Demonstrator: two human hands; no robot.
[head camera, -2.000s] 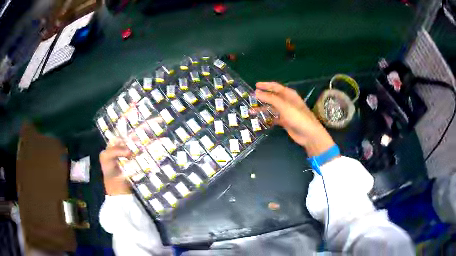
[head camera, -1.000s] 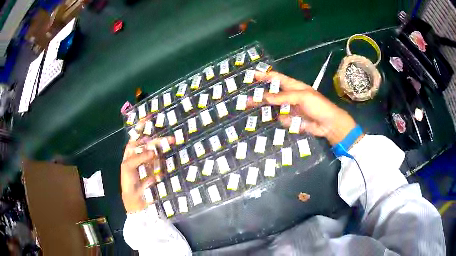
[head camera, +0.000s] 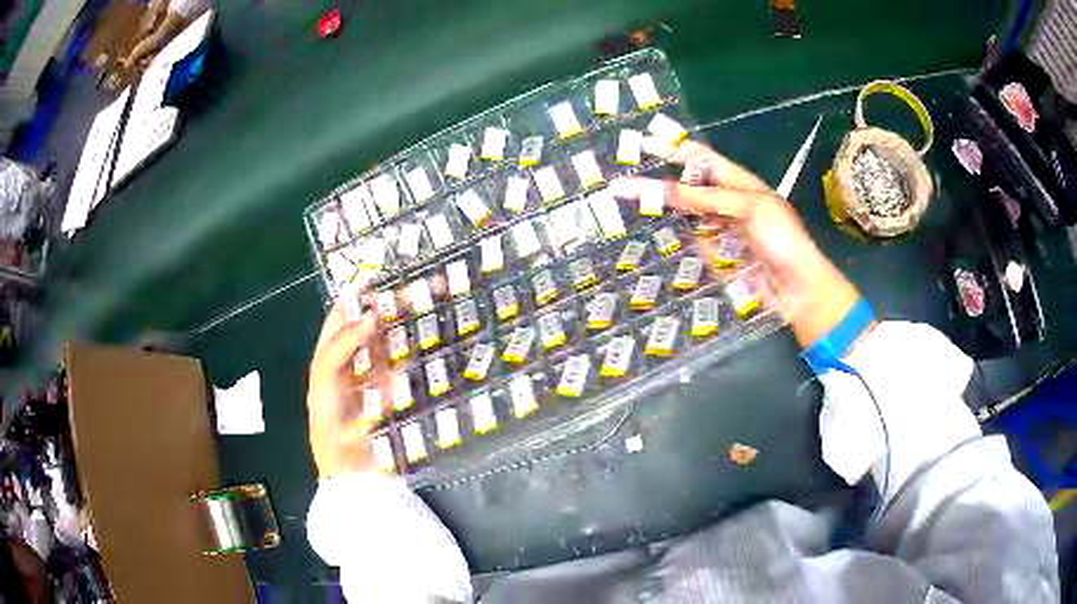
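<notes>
A large clear blister tray (head camera: 591, 320) is held above the mat in front of me, its far right corner pointing away. Its pocket rows hold many small silver-white battery cells (head camera: 645, 290) with yellow ends. My left hand (head camera: 343, 389) grips the tray's left end, its fingers partly seen through the plastic. My right hand (head camera: 756, 230) grips the right end, its fingers at and under the tray. A blue wrist strap (head camera: 840, 335) with a thin cord is on my right wrist.
A pot of silvery shavings (head camera: 876, 189), a yellow tape roll (head camera: 894, 100) and a pale pointed stick (head camera: 801, 158) lie right. Beyond, a black tray (head camera: 1013, 309) holds pink parts. Left are a cardboard divider (head camera: 154, 472), solder reel (head camera: 236, 519) and white scrap (head camera: 240, 405). A small brown piece (head camera: 743, 453) lies near me.
The tray has turned from a steep slant to a flatter angle and shifted right and away. Both hands have moved with it and still hold it. The camera view has also shifted.
</notes>
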